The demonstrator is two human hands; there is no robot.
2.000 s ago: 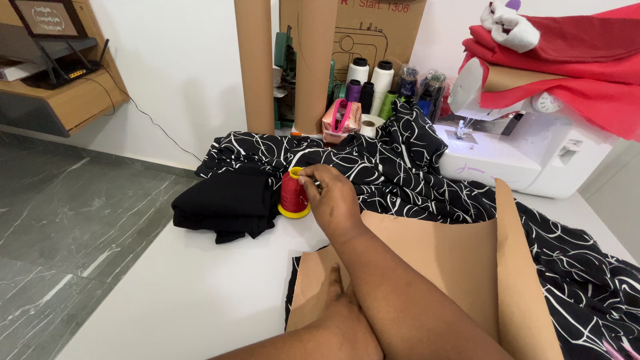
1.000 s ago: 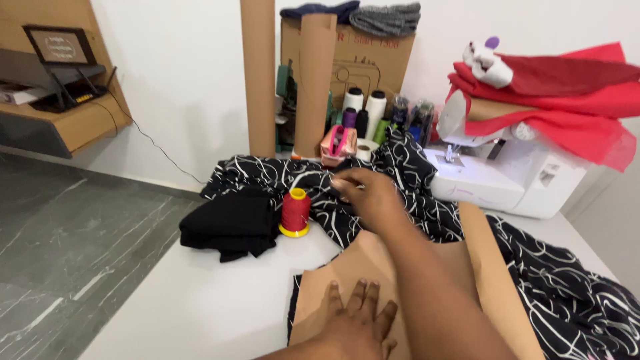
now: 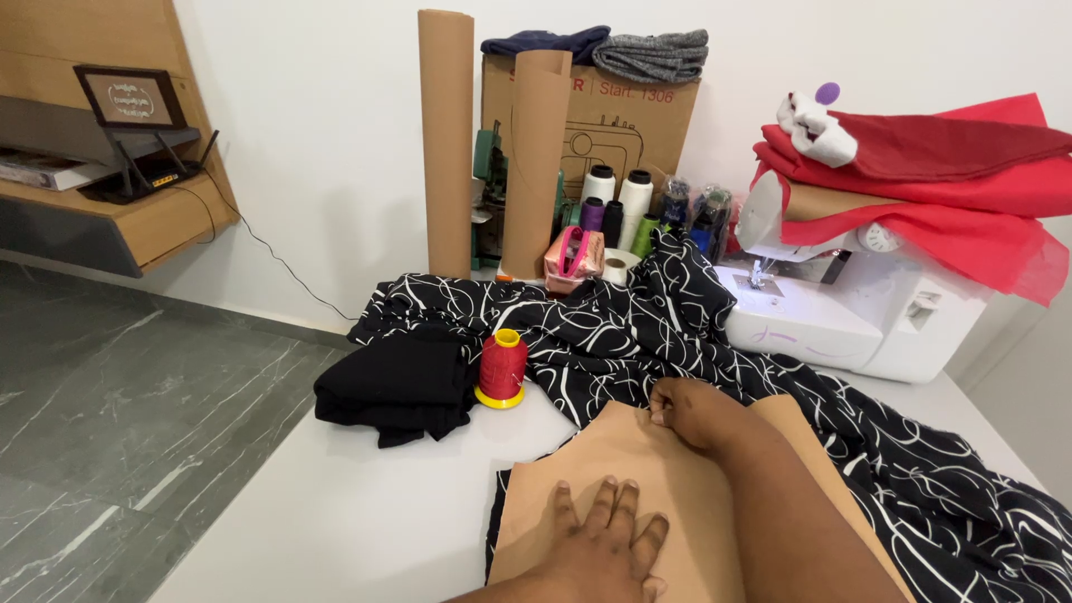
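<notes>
My left hand lies palm down with fingers spread on a brown paper pattern piece, which rests over black fabric with white swirls. At the upper edge of the paper is my right hand, its fingers pinched together; whether they grip a pin, the paper or nothing cannot be made out. A red thread cone on a yellow spool stands upright to the left of my right hand, beside a folded black cloth. Several small pins seem to be stuck in the red thread.
A white sewing machine stands at the right with red fabric piled on top. Behind the patterned fabric are brown paper rolls, thread cones, a pink pouch and a cardboard box. A thin cable hangs along the wall.
My right hand has moved from the red thread cone to the paper's upper edge. My left hand, with fingers spread, has stayed on the paper since the previous frame.
</notes>
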